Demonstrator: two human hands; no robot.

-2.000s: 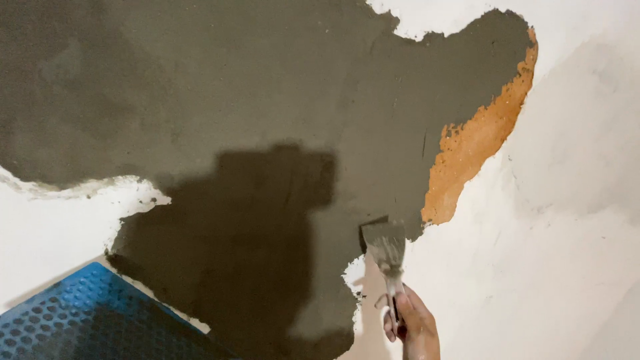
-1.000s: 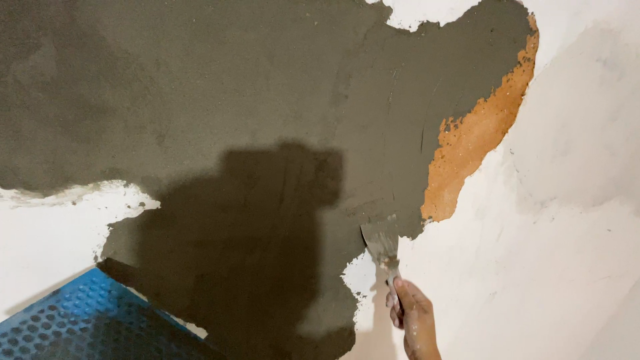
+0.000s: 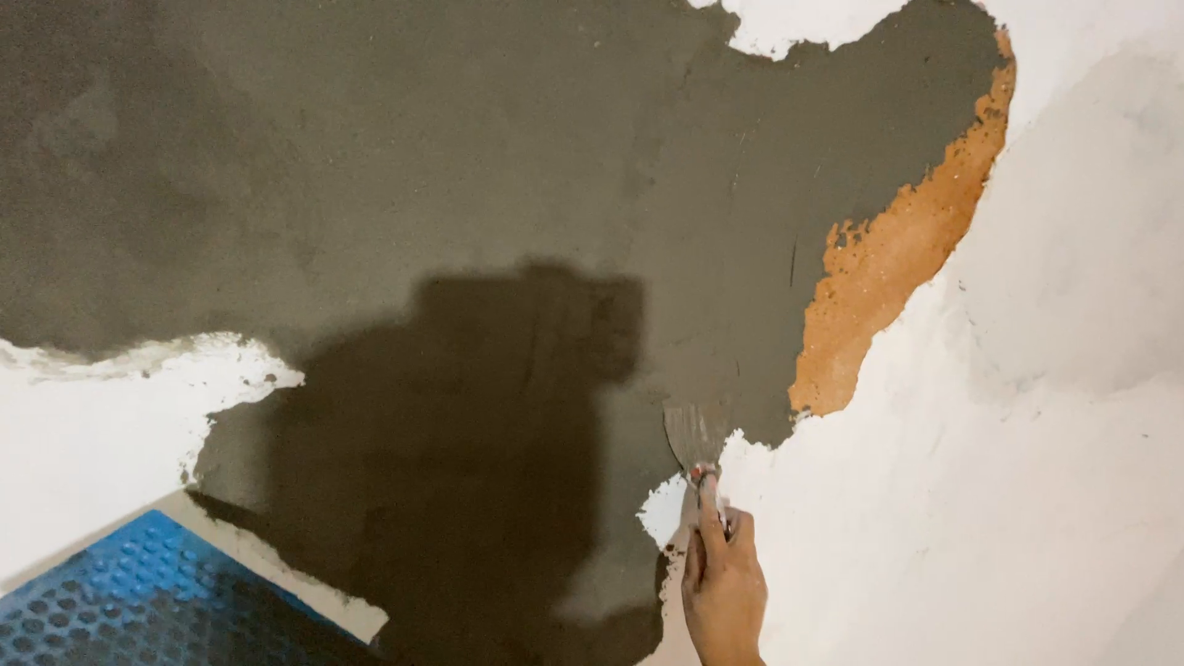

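Observation:
My right hand (image 3: 724, 578) grips a putty knife (image 3: 697, 435) by its handle, index finger laid along the neck. The knife's blade, smeared with grey, lies against a patch of grey cement plaster (image 3: 518, 166), near the patch's lower right edge. Right of the blade, an orange-brown bare strip (image 3: 888, 277) runs up along the plaster's edge. White painted wall (image 3: 925, 518) borders both. My left hand is out of the frame.
A blue plastic sheet or panel (image 3: 162, 555) with a pattern of dimples stands at the lower left, its corner pointing up. A large dark shadow falls across the plaster's lower middle. Ragged white wall edges surround the patch.
My right hand has turned more upright and moved up along the knife, its index finger now nearer the blade. The blade stays near the same part of the plaster's edge.

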